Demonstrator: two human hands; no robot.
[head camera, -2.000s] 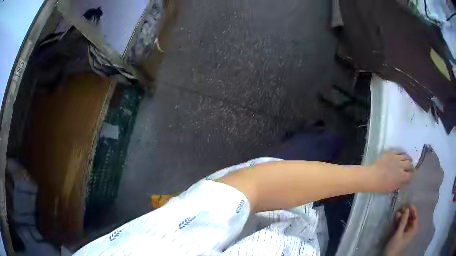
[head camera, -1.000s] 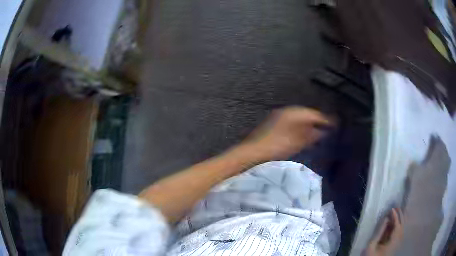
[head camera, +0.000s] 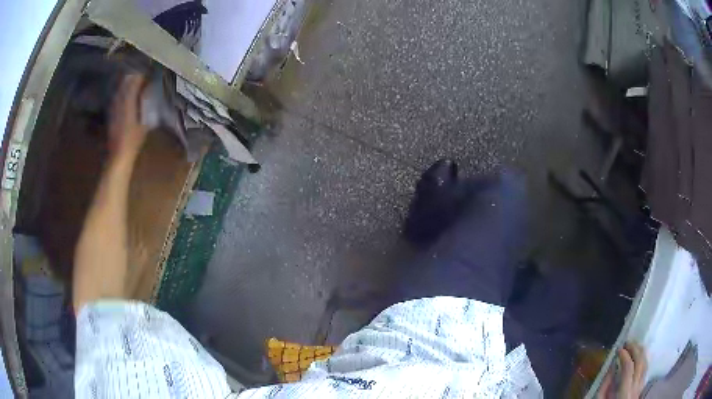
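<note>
A taupe cut piece (head camera: 678, 377) lies on the white table at the lower right, mostly cut off by the frame. My right hand (head camera: 627, 372) rests at the table's near edge beside it, with slightly bent fingers and nothing visible in it. My left hand (head camera: 127, 109) is blurred and reaches into the shelf space at the upper left. It is beside grey and dark layered cloth pieces (head camera: 204, 117); whether it grips any cannot be told.
Dark brown cloth (head camera: 678, 148) hangs over the table end (head camera: 652, 300) at the right. A green crate (head camera: 187, 234) and brown board (head camera: 86, 179) are at the left. My legs (head camera: 461, 234) are over the speckled floor (head camera: 375, 101). Something yellow (head camera: 293, 358) is low in front.
My left hand has left the taupe piece, swung across my body and reached the cloth at the left. My right hand stays at the table. The view has shifted left.
</note>
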